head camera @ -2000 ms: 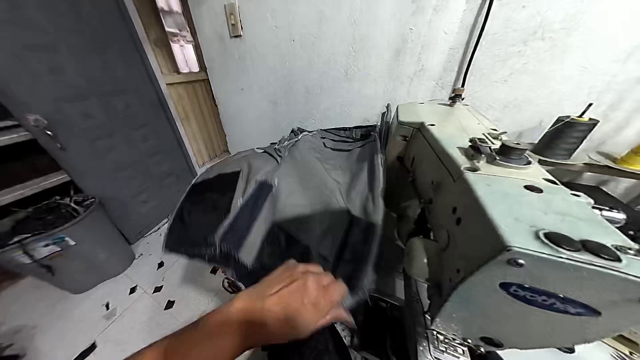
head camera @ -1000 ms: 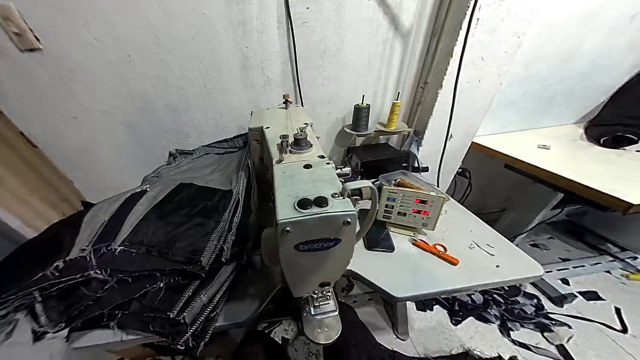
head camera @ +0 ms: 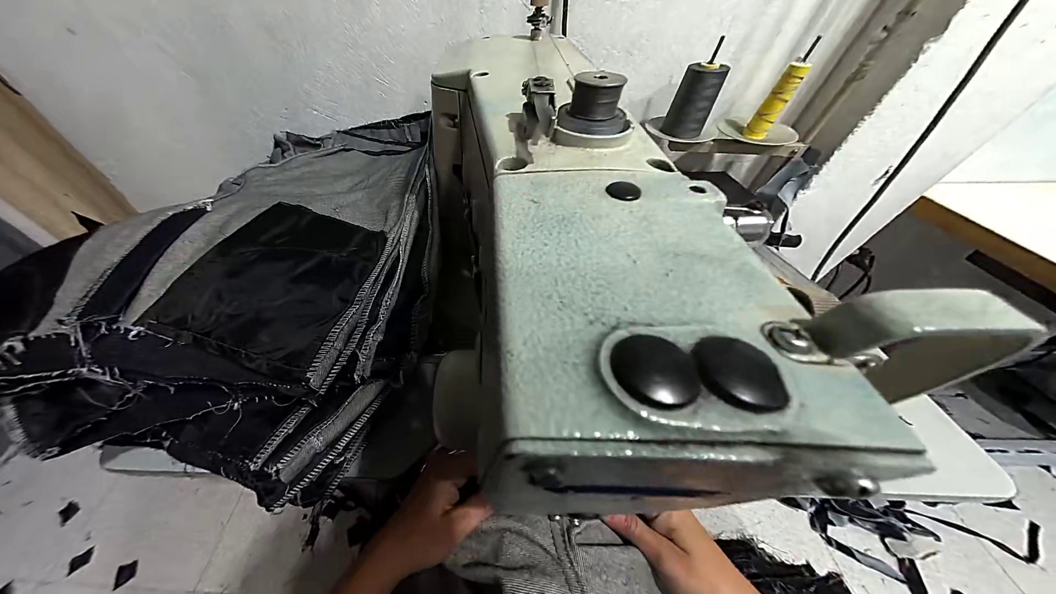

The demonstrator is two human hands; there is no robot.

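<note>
A grey denim garment piece (head camera: 544,557) lies under the head of a pale green Brother industrial sewing machine (head camera: 627,256). My left hand (head camera: 433,516) rests on its left side, fingers partly hidden under the machine head. With thumb and fingers, my right hand (head camera: 668,544) holds the denim at the right, near a seam. The needle area is hidden by the machine head. Left of the machine lies a stack of dark and grey denim pieces (head camera: 272,289) with frayed edges and overlocked seams.
Behind the machine stand a dark grey thread cone (head camera: 697,99) and a yellow thread cone (head camera: 775,99). A lifting arm (head camera: 932,322) juts out at the machine's right. Fabric scraps (head camera: 874,528) litter the tiled floor, and another table (head camera: 998,231) stands at the far right.
Two seconds ago one hand was over the denim stack left of the machine; now both hands are at a denim piece under the machine head. The view has shifted and come closer to the machine.
</note>
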